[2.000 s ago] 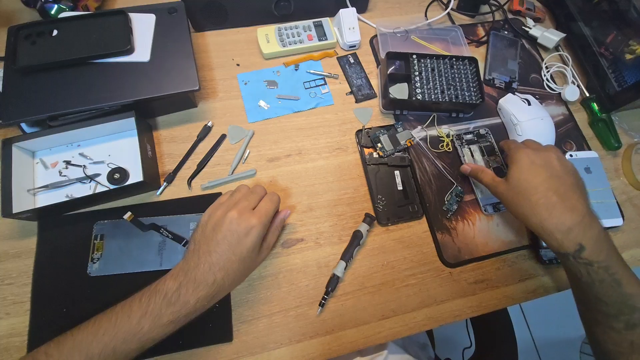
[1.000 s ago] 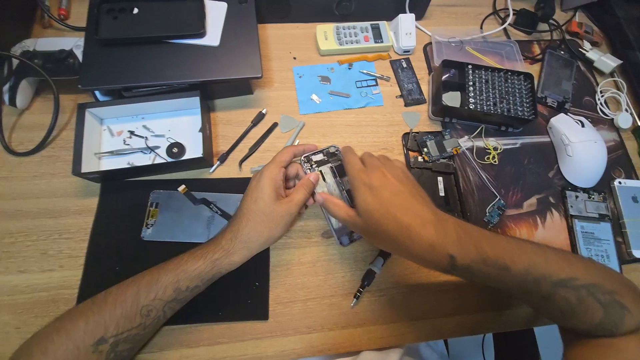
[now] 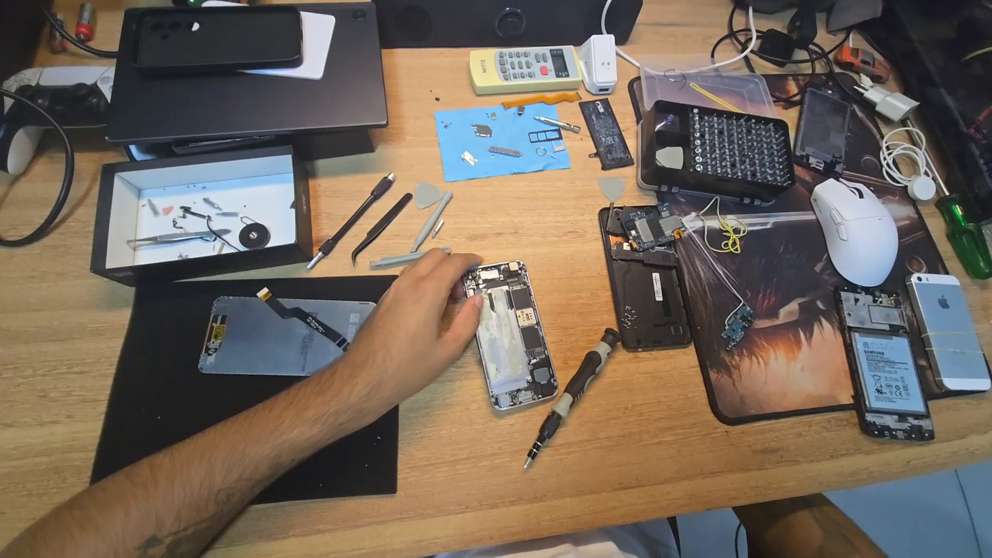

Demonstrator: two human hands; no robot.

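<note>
An opened smartphone chassis point(image 3: 511, 337) lies on the wooden table with its circuit board showing. My left hand point(image 3: 426, 318) touches its upper left edge, thumb and fingers at the rim. Just right of the chassis lies a grey and black precision screwdriver point(image 3: 573, 395). Partly under my left forearm, a phone display panel point(image 3: 271, 333) with a flex cable rests on a black mat point(image 3: 325, 457). Tweezers point(image 3: 381, 229), a black-handled tool point(image 3: 353, 221) and grey plastic pry tools point(image 3: 431, 221) are above my left hand. My right hand is out of view.
A white-lined box point(image 3: 201, 209) holds small parts. A blue cloth point(image 3: 504, 143) bears parts near a phone battery point(image 3: 606, 133). On the right are a black bit case point(image 3: 717, 151), a disassembled phone point(image 3: 647, 291), a white mouse point(image 3: 855, 232), another opened phone point(image 3: 887, 368) and a silver iPhone point(image 3: 947, 329).
Both hands held the chassis one second ago; now it lies on the table with only my left hand at it. My right hand has left the view.
</note>
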